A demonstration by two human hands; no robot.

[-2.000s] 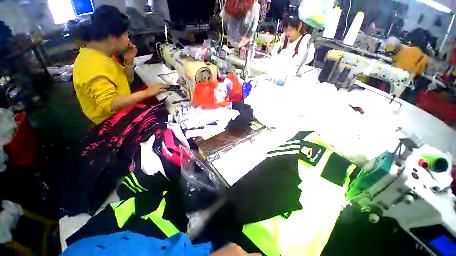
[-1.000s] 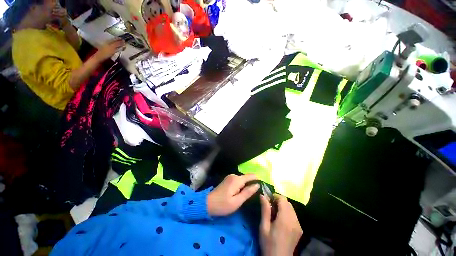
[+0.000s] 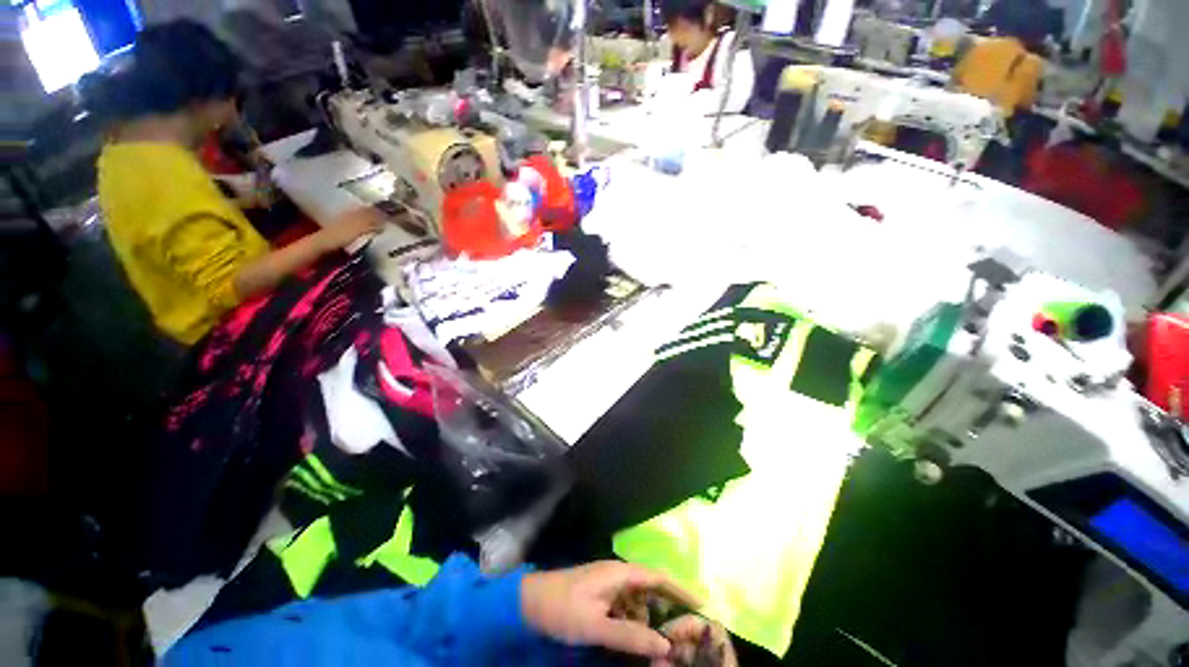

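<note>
My left hand [image 3: 593,606] is at the bottom centre, its fingertips closed on a small dark piece. My right hand [image 3: 700,641] touches it there and is mostly cut off by the lower edge; what it holds is blurred. Just beyond the hands lies the neon-yellow fabric panel [image 3: 717,534], glaring nearly white. Black fabric panels [image 3: 672,437] lie on its left and right. The striped panel [image 3: 705,338] and the logo patch area [image 3: 764,340] are at its far end, left of the sewing machine's green end cover [image 3: 917,352].
The white sewing machine [image 3: 1043,430] stands at right with a blue screen. A clear plastic bag [image 3: 502,450] and black-and-pink pieces [image 3: 280,345] lie left. A worker in yellow [image 3: 183,235] sits beyond; others sit farther back.
The view has tilted up, so the hands appear lower and the right hand is now mostly cut off. The hands stay close together. The fabric on the table looks unmoved.
</note>
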